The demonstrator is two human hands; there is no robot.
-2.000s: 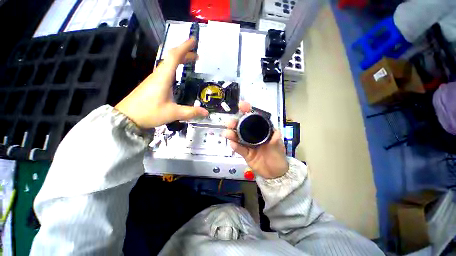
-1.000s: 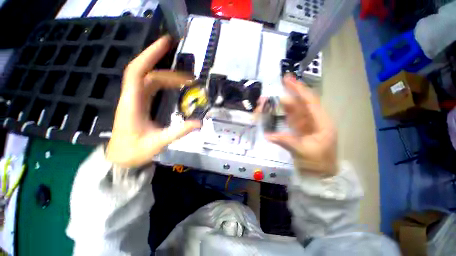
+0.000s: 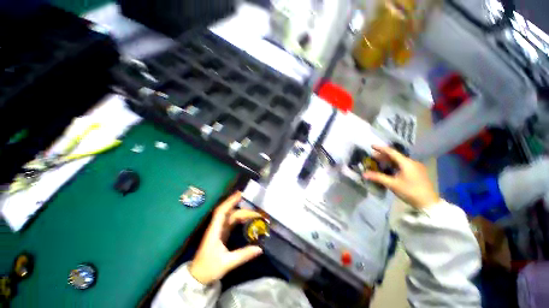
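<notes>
My left hand (image 3: 220, 243) holds a gold-faced round unit with a black rim (image 3: 256, 230) between thumb and fingers, in front of the press base's left corner. My right hand (image 3: 406, 180) is at the black press fixture (image 3: 360, 157) on the white press base (image 3: 295, 210). Its thumb and fingers are around a gold-centred round part (image 3: 372, 165); blur hides whether it sits in the fixture or is lifted.
The green mat (image 3: 141, 234) bears silver discs (image 3: 192, 197), a black disc (image 3: 127, 181) and gold-faced units (image 3: 23, 265). A black foam tray (image 3: 223, 96) lies behind it. Yellow-handled pliers (image 3: 90, 152) lie on white paper. A red button (image 3: 346, 258) is on the press front.
The view has swung left, showing more mat. My left hand has carried its gold-faced unit away from the fixture. My right hand has moved to the fixture; the black-faced unit it held is not visible now.
</notes>
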